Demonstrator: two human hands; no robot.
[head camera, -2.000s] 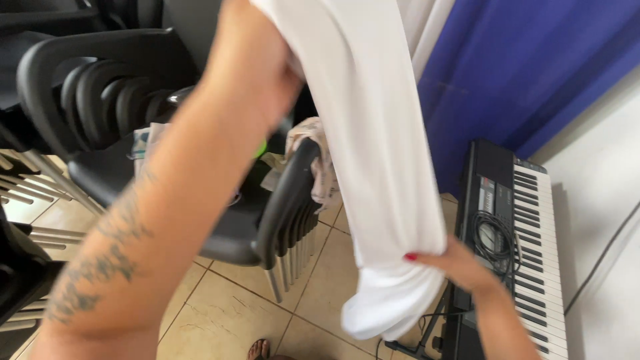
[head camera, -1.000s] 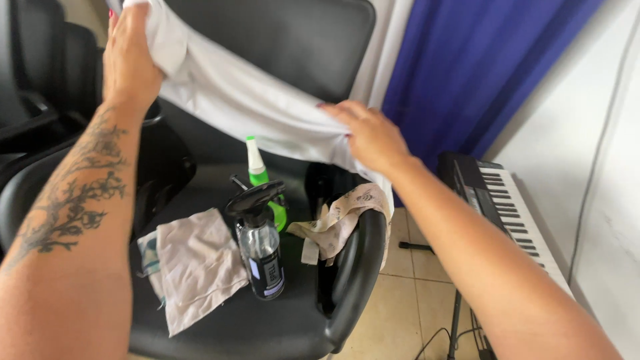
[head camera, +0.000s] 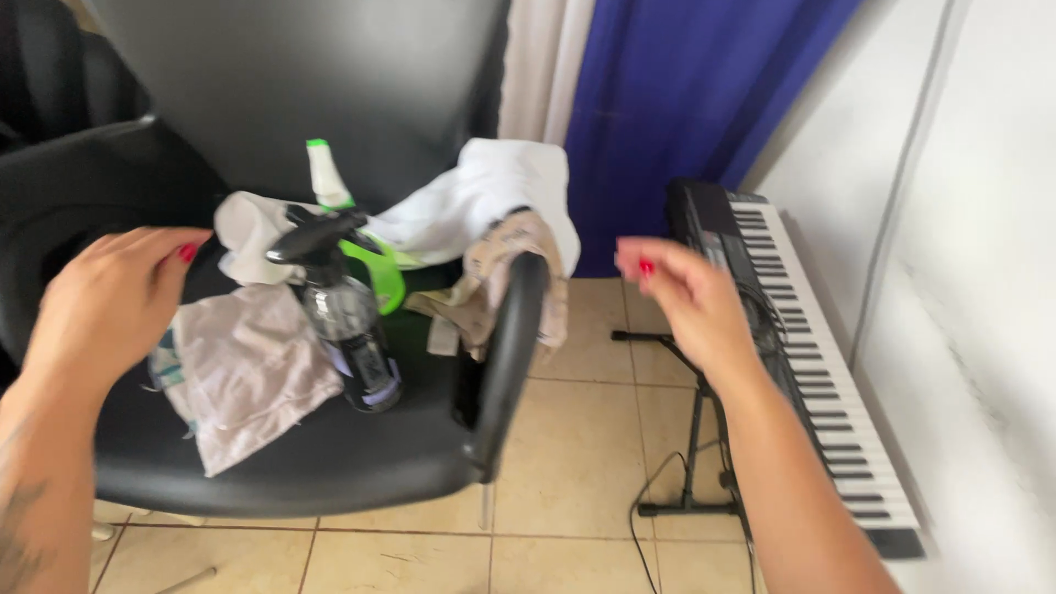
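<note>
A white cloth (head camera: 516, 177) lies across the back of a black plastic chair's seat (head camera: 330, 470) and over its right armrest. My left hand (head camera: 115, 297) is over the chair's left side, beside a folded pinkish rag (head camera: 256, 363), holding nothing. To the right of the chair my right hand (head camera: 689, 301) hangs in the air with nothing in it, fingers loosely bent. On the seat stand a clear spray bottle with a black trigger head (head camera: 351, 330) and, behind it, a green and white bottle (head camera: 375, 272). A beige patterned cloth (head camera: 516, 256) drapes over the right armrest (head camera: 516, 355).
An electronic keyboard (head camera: 804, 355) rests on a black stand (head camera: 693, 445) along the white wall (head camera: 973, 247). A cable trails on the tiled floor (head camera: 569, 462). Behind the chair hang a blue curtain (head camera: 660, 124) and a white one. More black chairs are at the left.
The white cloth, held stretched between both hands a second ago, now lies on the chair and its armrest. Both hands have let go of it and moved apart.
</note>
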